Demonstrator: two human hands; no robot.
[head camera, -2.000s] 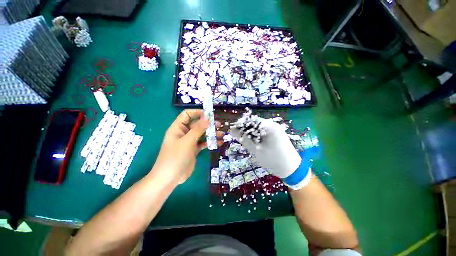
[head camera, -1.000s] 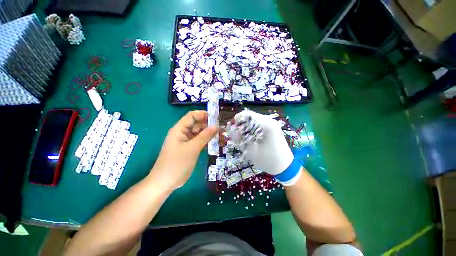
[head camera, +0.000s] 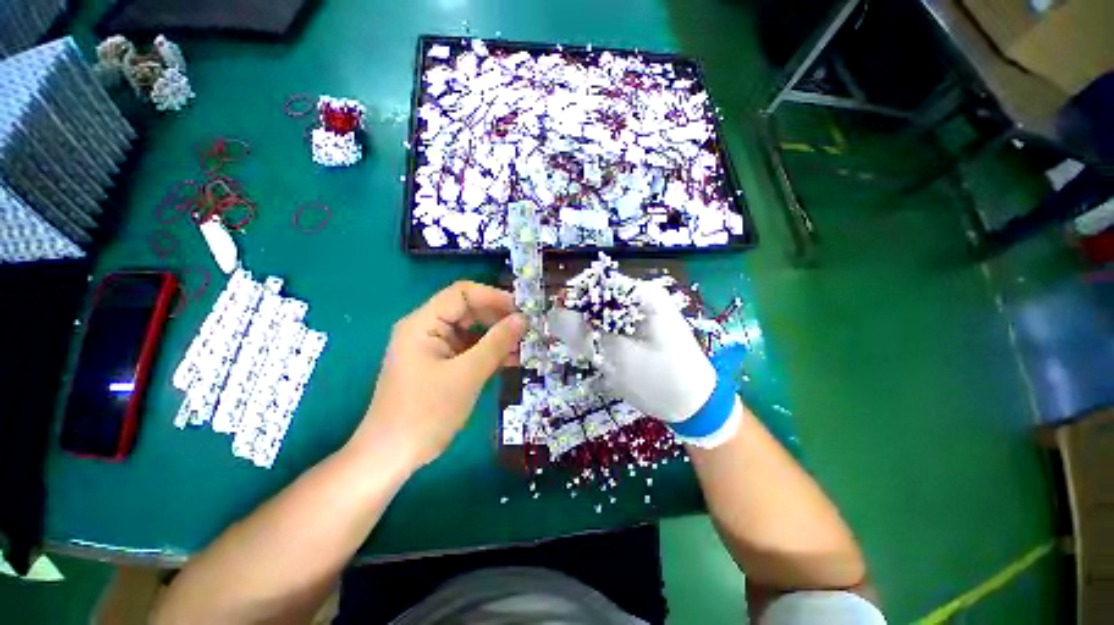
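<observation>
My bare left hand (head camera: 446, 360) pinches a white board strip (head camera: 527, 250) between thumb and fingers and holds it upright in front of the black tray. My right hand (head camera: 654, 354), in a white knit glove with a blue band at the wrist, is closed around a cluster of white wire-end connectors (head camera: 607, 297) that stick up out of the fist. The two hands are close together, and the lower end of the strip is near the glove. Below them a wired strip pile (head camera: 574, 415) lies on the brown mat, with red wires and tiny white tips towards me.
A black parts tray (head camera: 574, 253) full of white boards lies behind my hands. At left are a strip pile (head camera: 251, 366), a phone (head camera: 116, 364), red rubber bands (head camera: 220, 202), a tied bundle (head camera: 338, 132) and stacked grey-white blocks (head camera: 61, 147). A person's dark sleeve shows at far right.
The strip in my left hand has turned to show a marked face and stands slightly higher. The connector cluster in my right fist now points up more. The whole view has shifted slightly.
</observation>
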